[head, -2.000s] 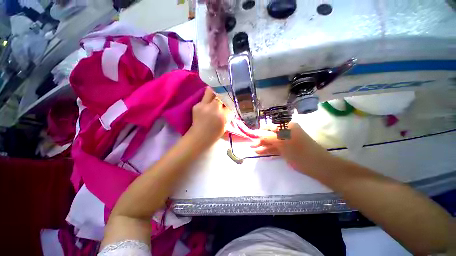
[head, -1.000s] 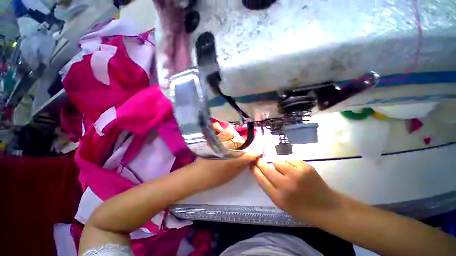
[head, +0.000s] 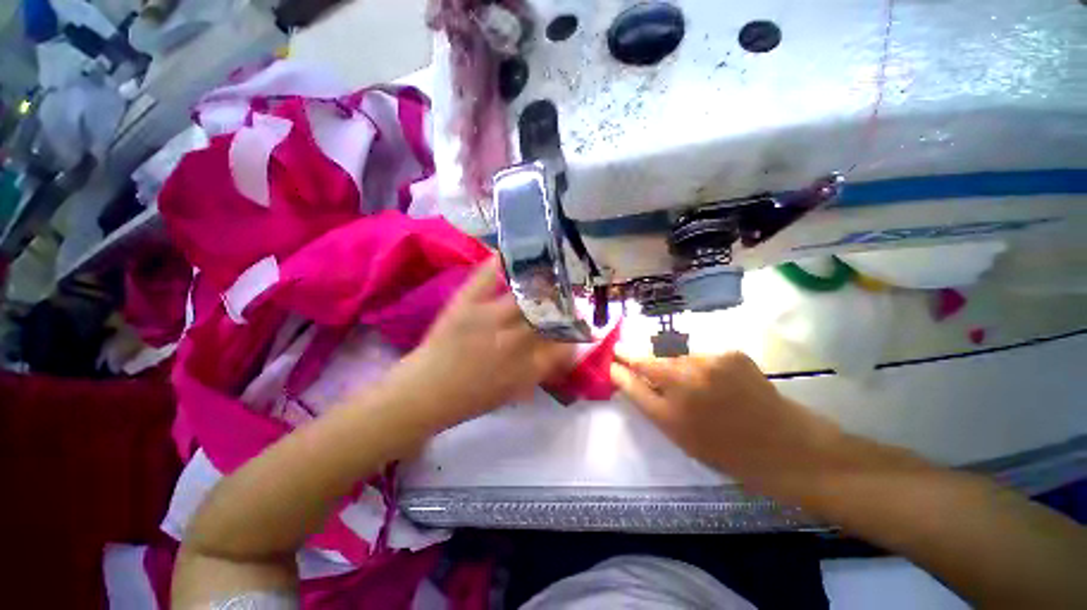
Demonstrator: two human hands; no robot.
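Observation:
Magenta-pink and pale lilac fabric (head: 346,262) lies heaped left of the sewing machine (head: 715,107). A pink end of fabric (head: 590,372) lies under the machine head between my hands. My left hand (head: 489,346) is on the fabric, its fingers partly behind the chrome guard (head: 532,244); it is slightly blurred. My right hand (head: 691,399) pinches the right edge of the pink end with thumb and finger. The needle area is in bright glare, and the presser foot cannot be made out clearly.
A grey ruler-like strip (head: 620,510) runs along the table's front edge. A white item with a green ring (head: 817,277) and small pink scraps (head: 950,303) lie under the machine arm. Dark red cloth (head: 84,477) hangs at far left. Pale cloth is piled at upper left.
The view has shifted back from the close view of the machine head. My hands, close together a second ago, are now slightly apart, with a pink fabric end showing between them.

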